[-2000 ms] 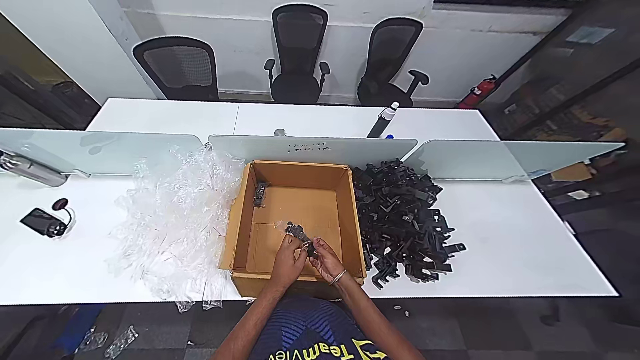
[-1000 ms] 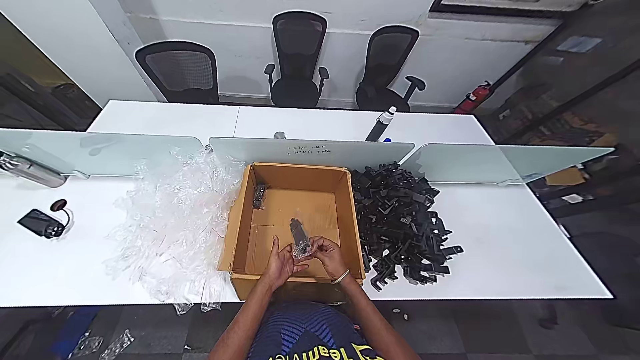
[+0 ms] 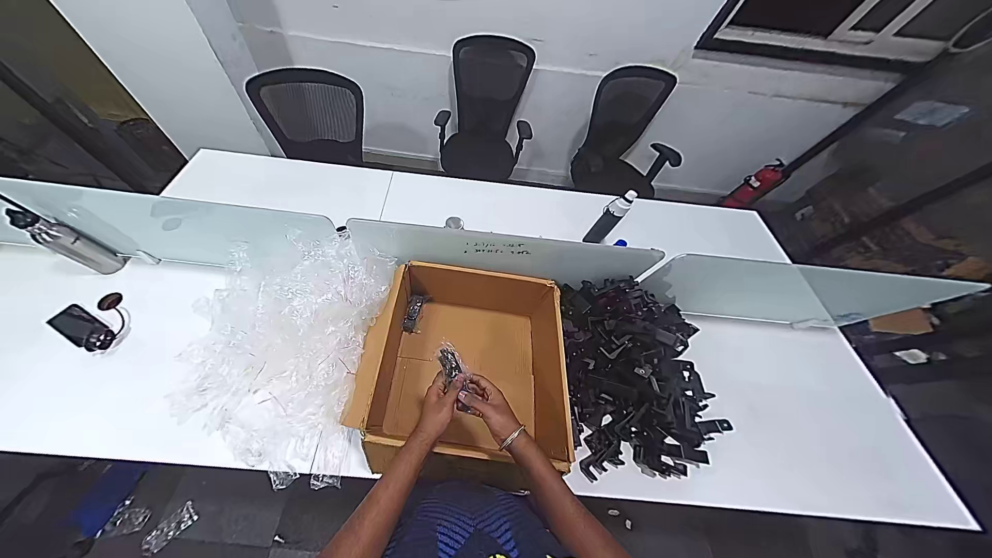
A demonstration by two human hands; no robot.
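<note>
Over the open cardboard box (image 3: pixel 545 364), my left hand (image 3: pixel 440 403) and my right hand (image 3: pixel 490 404) close together on a clear plastic bag with dark parts inside (image 3: pixel 451 363). The fingers of both hands cover the bag's lower end. Another bagged dark part (image 3: pixel 415 313) leans in the box's far left corner. To the left of the box spreads a large heap of clear plastic bags (image 3: pixel 287 364). A pile of black angled brackets (image 3: pixel 635 372) lies against the box's right side.
A frosted divider (image 3: pixel 496 252) runs behind the box. At the left are a steel bottle (image 3: pixel 77 244) and a small black device (image 3: pixel 81 327) with a cable. Another bottle (image 3: pixel 611 217) stands beyond the divider. Several mesh chairs (image 3: pixel 492 101) and a fire extinguisher (image 3: pixel 756 184) are farther back.
Both hands stay over the box with the bagged part. My left hand, palm up and fingers apart a second ago, has closed around the bag.
</note>
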